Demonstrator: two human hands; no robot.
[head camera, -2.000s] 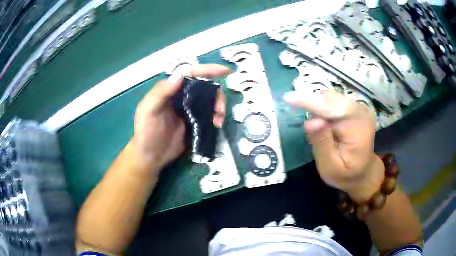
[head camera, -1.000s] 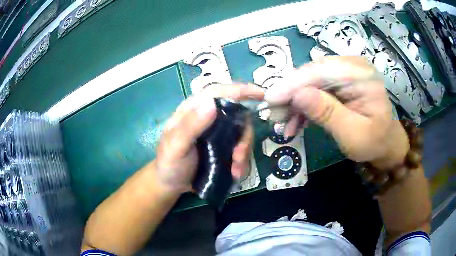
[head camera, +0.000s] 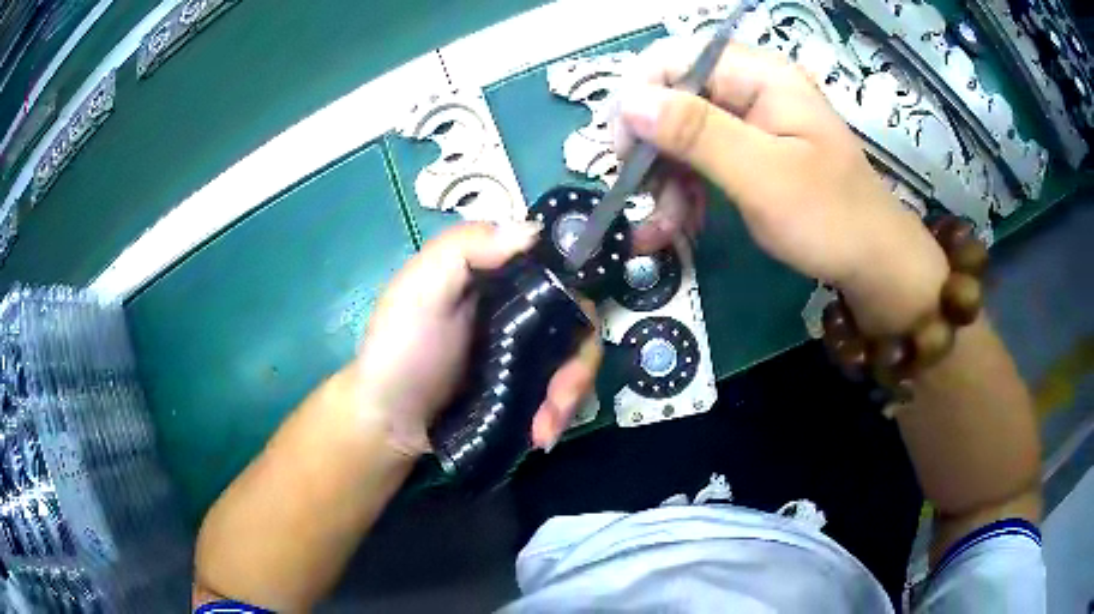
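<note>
My left hand (head camera: 420, 336) is closed around a black ribbed stack of discs (head camera: 510, 372). My right hand (head camera: 780, 168) holds grey tweezers (head camera: 630, 180), whose tip lies at the centre of a single black perforated disc (head camera: 576, 238) at the top of the stack; my left thumb touches its edge. Behind the hands a four-seat plate (head camera: 667, 411) lies on the mat with two black discs in its near seats; an empty seat shows at its far end. Another plate (head camera: 450, 156) with bare seats lies to the left, partly hidden by my left hand.
A pile of overlapping silver plates (head camera: 924, 132) lies at the right. Stacked clear or greyish trays (head camera: 72, 456) stand at the left bench end. A pale rail (head camera: 288, 180) runs behind the green mat (head camera: 276, 312), with more plates (head camera: 180, 30) beyond it.
The right hand, empty-looking two seconds ago, now holds tweezers over the stack. A single disc now shows apart at the stack's top. The view has shifted slightly.
</note>
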